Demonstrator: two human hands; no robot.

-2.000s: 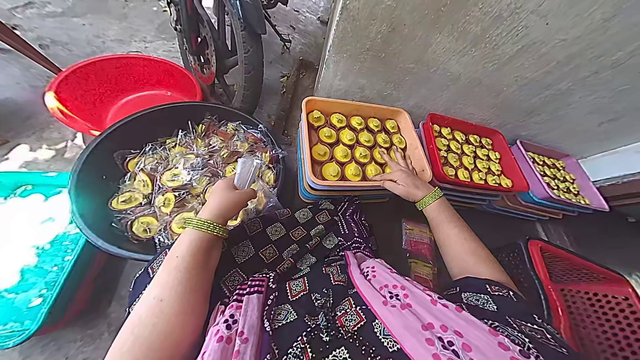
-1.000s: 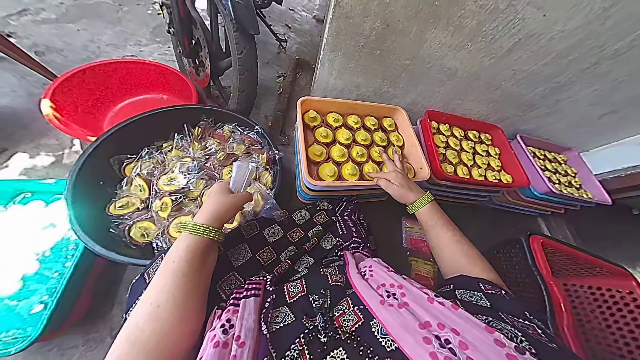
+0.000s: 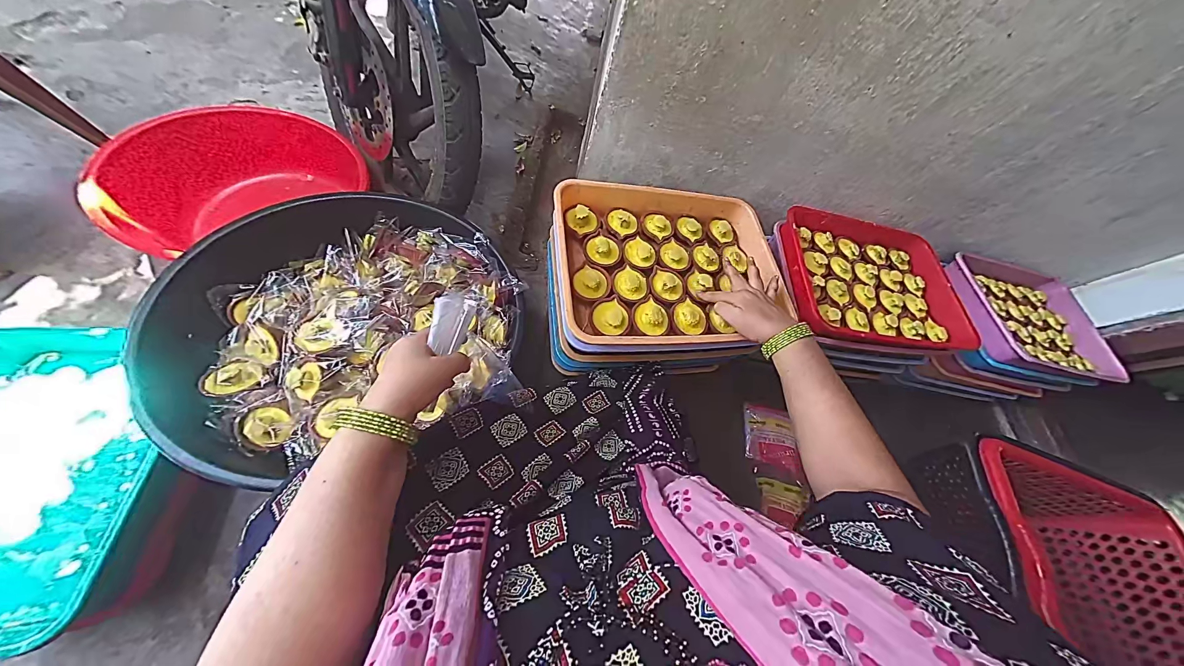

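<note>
My left hand (image 3: pixel 413 377) grips a stack of clear plastic bags (image 3: pixel 450 324) over the right side of a large black tub (image 3: pixel 176 277). Small clay diyas with yellow tops, each in clear plastic wrap (image 3: pixel 319 335), are heaped in the tub. At the right side of an orange tray (image 3: pixel 647 192) is my right hand (image 3: pixel 751 303), its fingers on the yellow-topped diyas there; whether it grips one cannot be told. Rows of unwrapped diyas (image 3: pixel 650 317) fill much of this tray, which tops a stack of trays.
Further right, a red tray (image 3: pixel 957 310) and a purple tray (image 3: pixel 1105 356) of similar diyas top other stacks by the wall. A red basin (image 3: pixel 268 153), a motorcycle wheel (image 3: pixel 458 120), a green tub (image 3: pixel 111 546), a red perforated basket (image 3: pixel 1091 536) and printed packets (image 3: pixel 772 444) stand or lie around.
</note>
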